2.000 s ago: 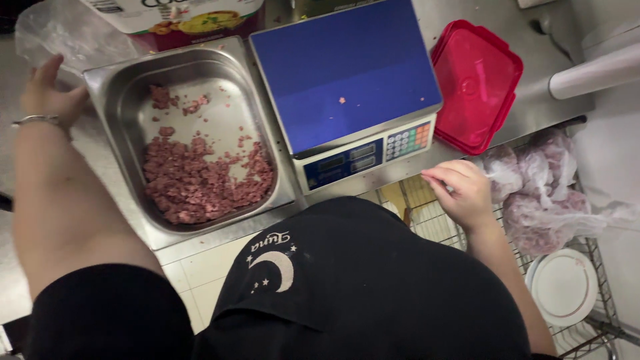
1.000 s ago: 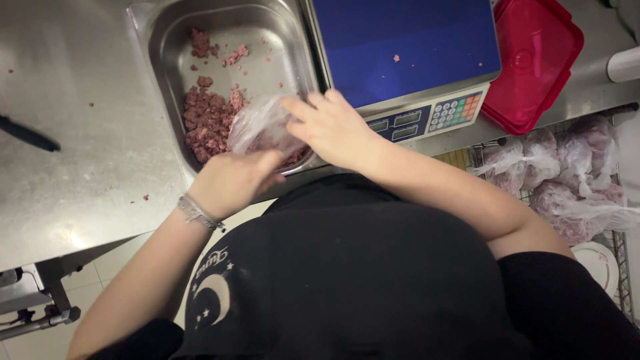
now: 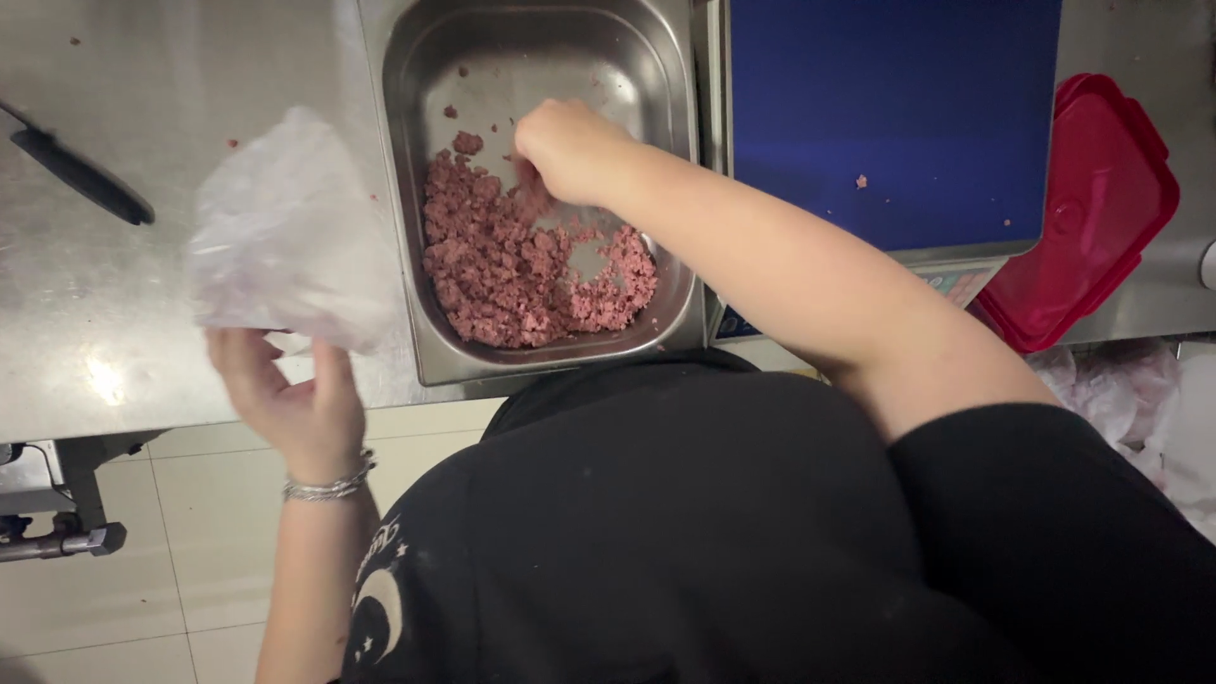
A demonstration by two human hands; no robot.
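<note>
My left hand holds the mouth of a clear plastic bag between thumb and fingers, over the steel counter left of the pan. My right hand reaches into the rectangular stainless steel pan, its fingers curled down at the crumbled ground meat. The fingertips are blurred and partly hidden, with reddish meat at them. Most of the meat lies in the near and left part of the pan, and small crumbs stick to the pan's floor farther back.
A scale with a blue platform stands against the pan's right side, a few crumbs on it. Beyond it lies a red plastic lid. A black-handled knife rests on the counter at far left. Bagged meat sits lower right, below counter level.
A second ago both hands were together at the bag over the pan. Now the left hand has taken the bag left of the pan, and the right hand is down in the meat.
</note>
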